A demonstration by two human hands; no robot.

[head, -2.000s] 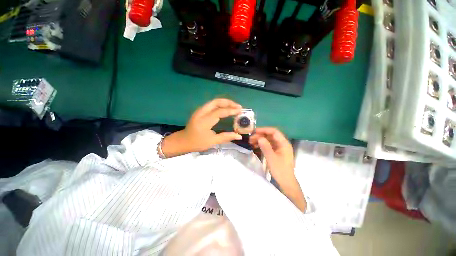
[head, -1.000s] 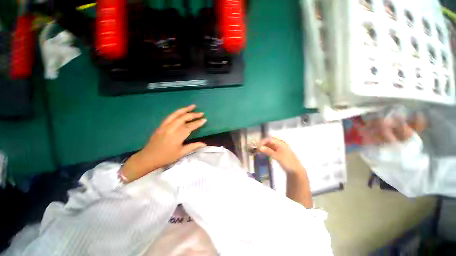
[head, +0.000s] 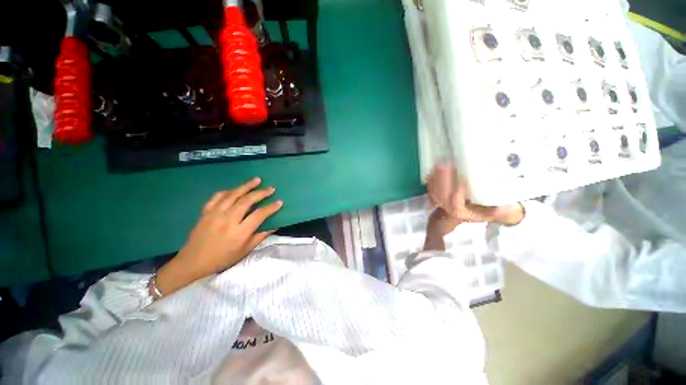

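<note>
My left hand [head: 224,231] rests empty at the front edge of the green mat, palm down with fingers apart. My right wrist [head: 438,230] shows below the front left corner of the raised white blister tray [head: 468,169]. My right hand is mostly hidden or overlapped by another person's blurred hand, so I cannot tell its grip. The tray holds rows of small modules with dark round centres. The lower compartmented tray [head: 400,224] lies below the bench edge, partly behind my right arm.
The black pressing fixture [head: 222,156] stands at the back left, with two red clamp handles [head: 244,71] in view. Another person's white sleeve [head: 579,256] reaches in from the right, hand at the tray's front edge. A white wipe [head: 43,116] lies at the left.
The view has shifted right. My right hand has moved from the module and lower tray up to the blister tray's corner. My left hand has let go of the module. Another person's hand has reached the tray.
</note>
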